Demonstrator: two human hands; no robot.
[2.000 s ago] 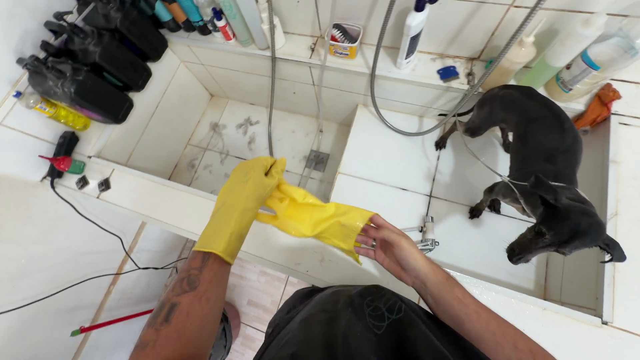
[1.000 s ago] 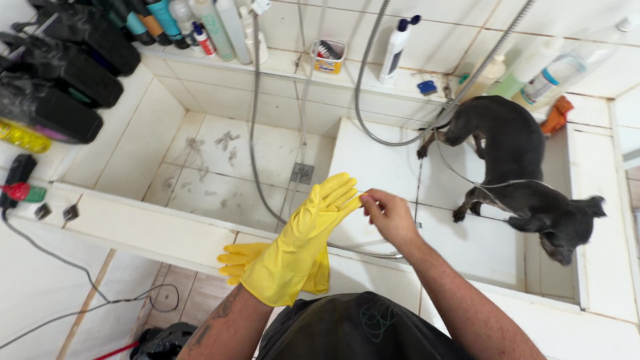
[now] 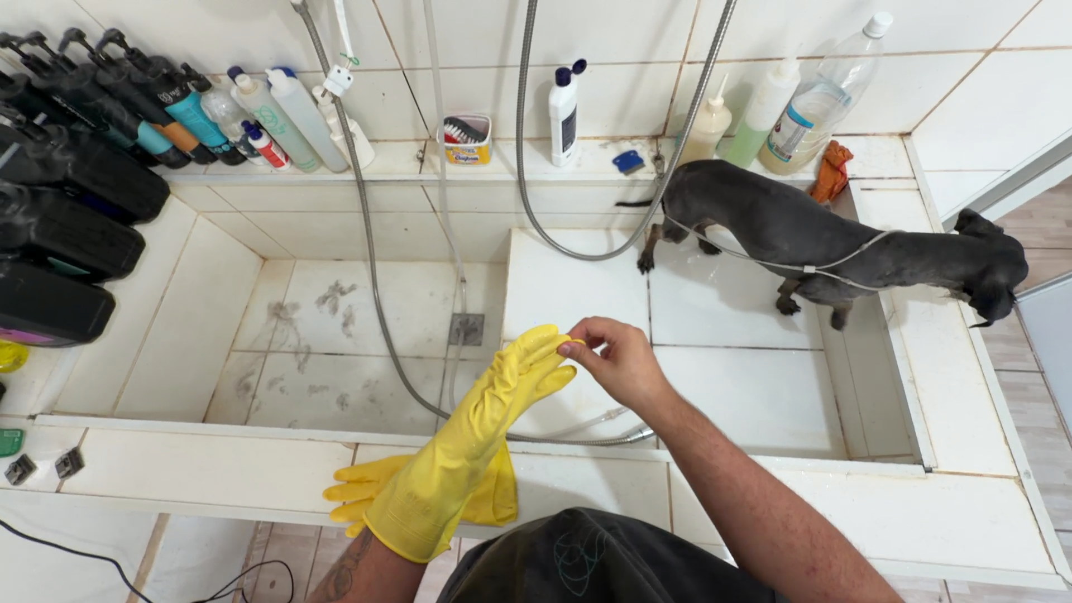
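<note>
My left hand (image 3: 481,419) is inside a yellow rubber glove that reaches over the wrist. With its bare thumb and fingers, my right hand (image 3: 615,356) pinches a fingertip of that glove. A second yellow rubber glove (image 3: 496,494) lies on the tiled front ledge, partly hidden beneath my left forearm. To the right a dark grey dog (image 3: 754,213) with a thin cord around its body stands in the tiled tub, its head over the right rim. The gloved fingers are held close together; nothing shows between them.
A shower hose (image 3: 381,310) hangs into the tub and ends near the front ledge (image 3: 193,469). Dark hair clumps lie around the drain (image 3: 466,329) side. Bottles, a brush in a tub (image 3: 466,152) and a blue flea comb (image 3: 628,162) line the back shelf; black jugs (image 3: 67,226) stand left.
The second glove, held between both hands two seconds ago, now lies on the ledge. My right hand has moved to the worn glove's fingertips. The dog has raised its head and stretched it over the right rim.
</note>
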